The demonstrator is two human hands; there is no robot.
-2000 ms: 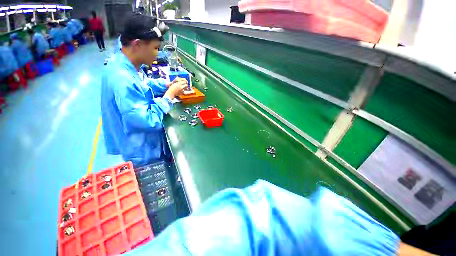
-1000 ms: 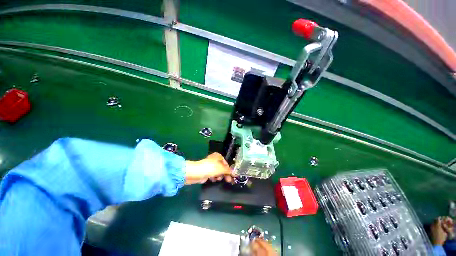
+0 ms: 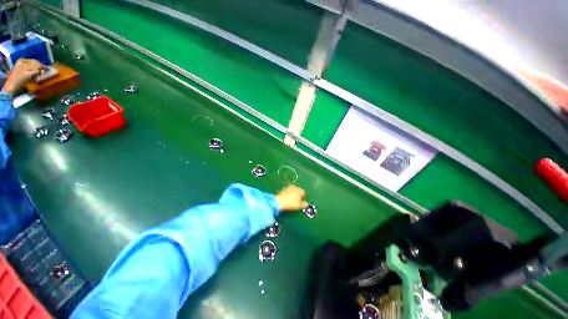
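Note:
Several small round dark-and-silver units lie on the green bench. One unit point(image 3: 309, 210) is right beside the fingertips of my left hand point(image 3: 291, 198); I cannot tell whether they touch it. Two more units point(image 3: 267, 250) lie below my left wrist, and others point(image 3: 258, 170) lie behind it. My left hand reaches out palm down with its fingers bent. The press point(image 3: 461, 249) stands at the lower right, tilted in the view, with its pale green fixture point(image 3: 405, 274). A round unit point(image 3: 369, 311) shows at the fixture's lower edge, partly cut off. My right hand is out of the picture.
A red bin point(image 3: 96, 116) with units near it is at the upper left. A coworker's hand point(image 3: 23, 73) is at an orange block point(image 3: 56, 81). A red tray point(image 3: 18, 293) and a grey tray point(image 3: 47, 258) are at the lower left. The press's red knob point(image 3: 551, 177) is at the right edge.
One second ago my left hand was at the press fixture; now it is over the bench left of the press. The view has turned left, and my right hand and the white paper have left the picture.

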